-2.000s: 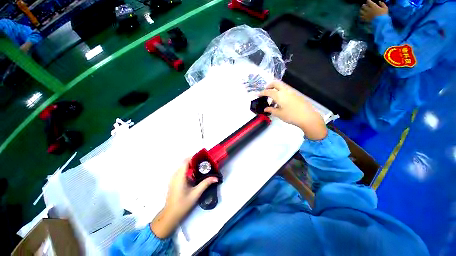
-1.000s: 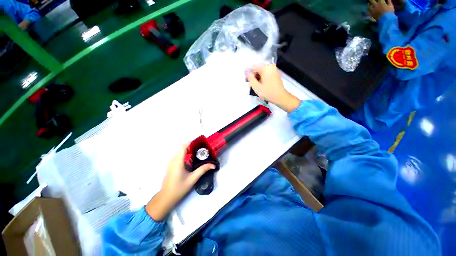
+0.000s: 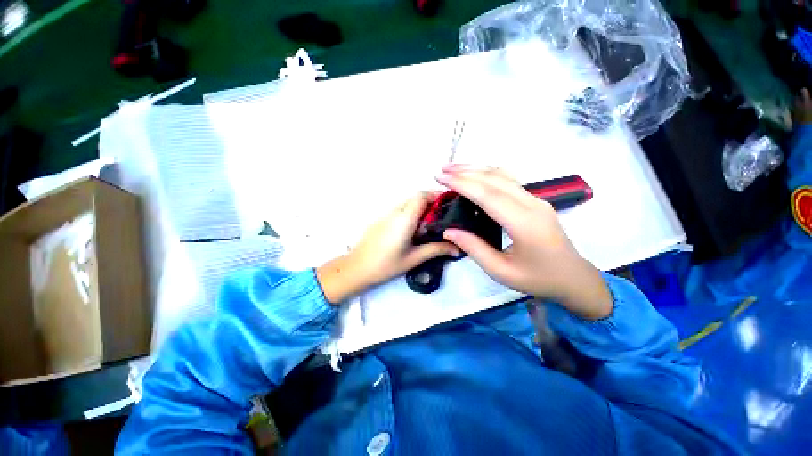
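Observation:
The red-and-black handheld device (image 3: 561, 191) lies on the white foam sheet (image 3: 356, 134), its handle pointing right. My left hand (image 3: 383, 252) holds its red head (image 3: 434, 214) from the left. A black rounded part (image 3: 426, 276) sticks out below my left thumb. My right hand (image 3: 525, 236) is curved over the head from the right, thumb and fingers on a black part (image 3: 476, 223) there. The hands hide most of the head and the near end of the handle. Tweezers (image 3: 458, 138) appear to lie on the sheet beyond my right fingertips.
A crumpled clear plastic bag (image 3: 659, 67) lies at the back right, beside a black tray (image 3: 690, 169). An open cardboard box (image 3: 120, 276) stands at the left. Ribbed foam (image 3: 191, 169) covers the left side. The green conveyor (image 3: 231, 44) is behind. Part of a person shows at the far right.
My right hand has come back from near the plastic bag to the device's head. The handle now points more directly right. The view has swung towards the left, showing more of the box.

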